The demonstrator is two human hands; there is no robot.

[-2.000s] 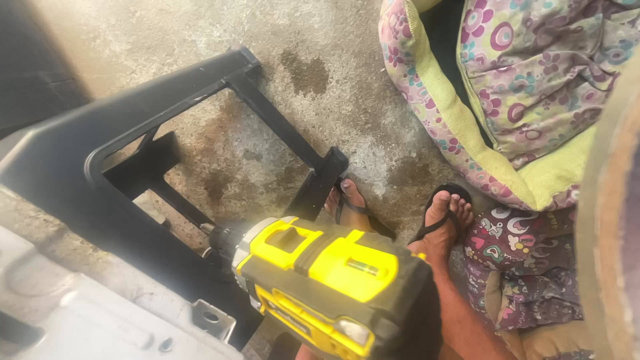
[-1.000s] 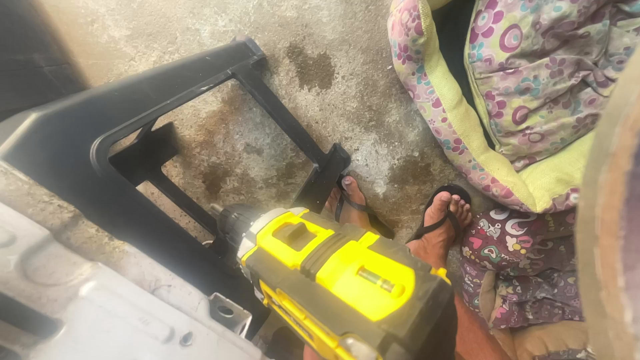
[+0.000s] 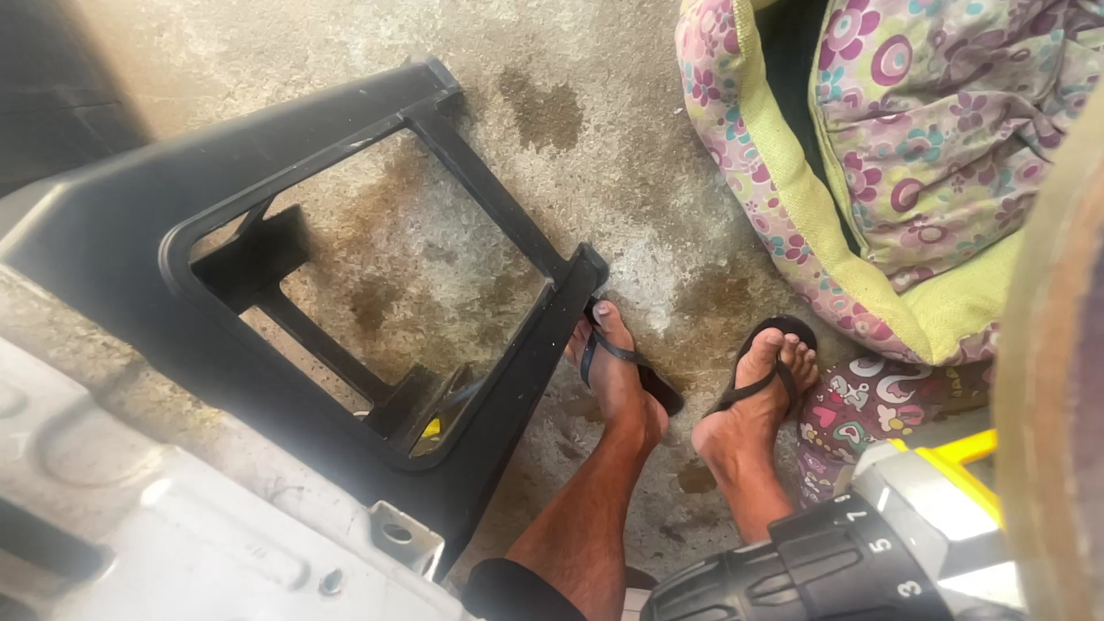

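Note:
At the lower right, the black chuck and numbered clutch collar of a yellow and grey cordless drill (image 3: 828, 561) point left; its rear is cut off by the frame. Neither of my hands shows, so what grips the drill is hidden. A black plastic frame (image 3: 483, 190) with a large rectangular opening stands at the left, its far corner beside my foot. Along the lower left lies a pale metal panel (image 3: 216, 535) with holes, and a small bent metal bracket (image 3: 405, 535) rises from its edge.
My feet in black flip-flops (image 3: 768, 379) stand on the stained concrete floor (image 3: 621, 172). A flowered fabric pet bed with a yellow-green rim (image 3: 828, 233) lies at the upper right, a purple patterned cloth (image 3: 880, 405) below it. A blurred curved edge (image 3: 1048, 362) fills the far right.
The drill has moved right and away from the black frame, where its chuck pointed before. The frame's opening and the lower legs are now less covered.

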